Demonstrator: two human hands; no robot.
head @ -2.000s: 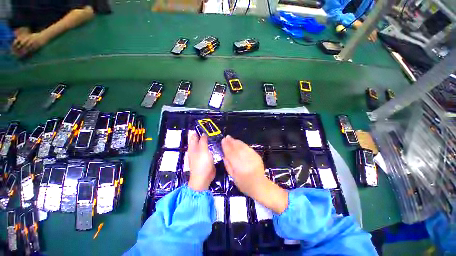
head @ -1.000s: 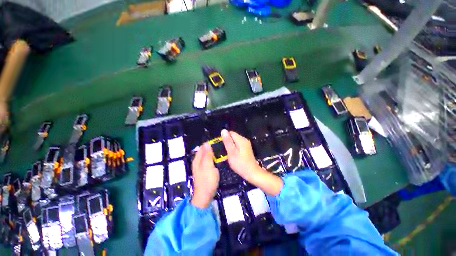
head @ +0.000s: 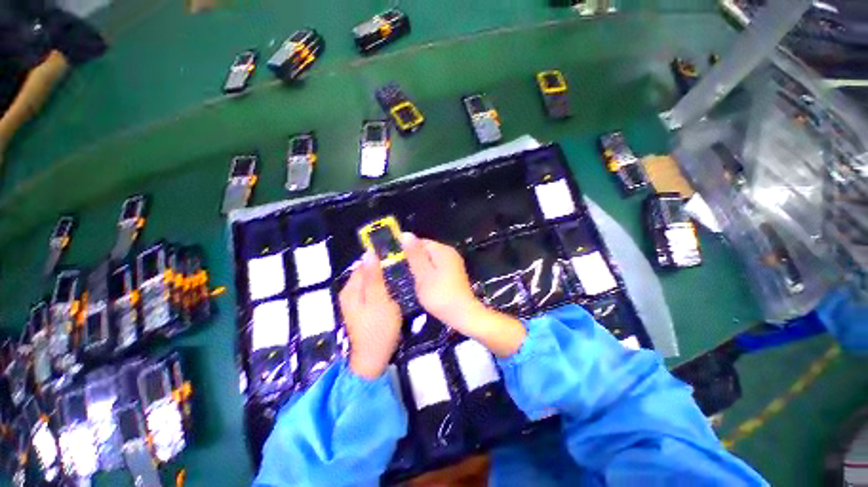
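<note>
A phone front housing (head: 398, 276) with a yellow frame round its screen window and a dark keypad part is held upright between both hands over the black tray. My left hand (head: 369, 309) grips its left side. My right hand (head: 440, 278) grips its right side, fingertips near the yellow frame. Whether another part lies behind the housing cannot be told. The black parts tray (head: 457, 204) lies under my hands. White-faced flat parts (head: 270, 325) sit in several of its pockets.
Stacked phone units (head: 157, 295) with orange edges stand at left. Single phone boards (head: 301, 163) and yellow-framed housings (head: 552, 93) lie beyond the tray. At right are a cardboard piece (head: 666, 176), clear blister trays (head: 752, 209) and a slanted metal post (head: 738, 62). A person's arm (head: 30, 93) shows far left.
The view has tilted and shifted, so the bench contents sit differently in it. Both hands still hold the yellow-framed housing; its yellow frame is now less covered by the fingers than one second ago.
</note>
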